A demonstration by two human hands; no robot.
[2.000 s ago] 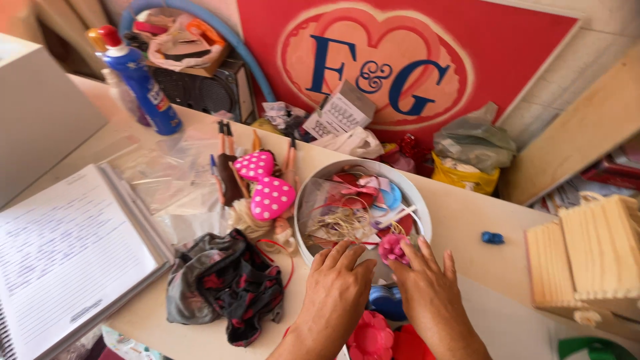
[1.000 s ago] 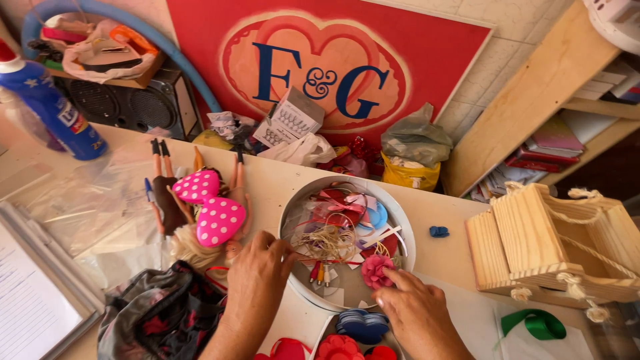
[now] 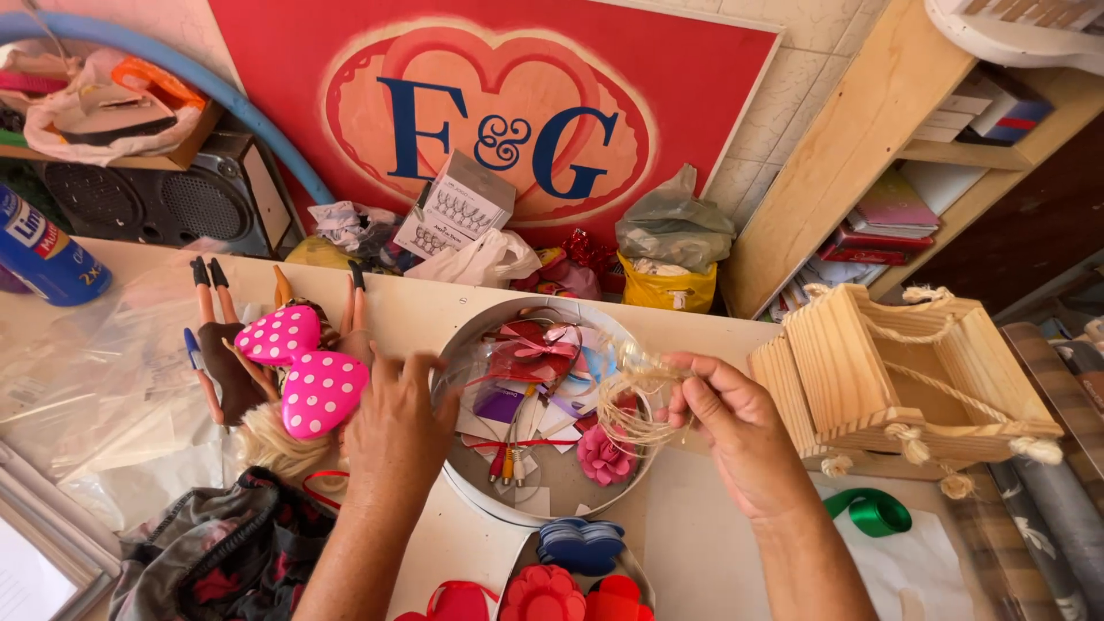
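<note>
My right hand (image 3: 733, 423) pinches a loose bundle of pale raffia-like strands (image 3: 634, 397) over the right side of a round white tin (image 3: 453, 483). My left hand (image 3: 401, 423) holds nothing, its fingers apart at the tin's left rim. Inside the tin lie red ribbons (image 3: 526, 349), a cable with red, yellow and white plugs (image 3: 509, 461), paper pieces, and a pink fabric flower (image 3: 605, 454) by the right wall. Just below, a smaller container holds blue scalloped cutouts (image 3: 580, 545) and red flower shapes (image 3: 542, 593).
Dolls (image 3: 231, 354) and a pink polka-dot bow (image 3: 302, 371) lie left, above dark cloth (image 3: 224, 552). Wooden crates with rope handles (image 3: 897, 379) and green ribbon (image 3: 871, 511) are right. A blue bottle (image 3: 52, 250) stands far left; bags (image 3: 673, 233) line the back edge.
My right hand has let go of the pink flower, which now lies in the tin, and has lifted the pale strands that lay among the tin's contents.
</note>
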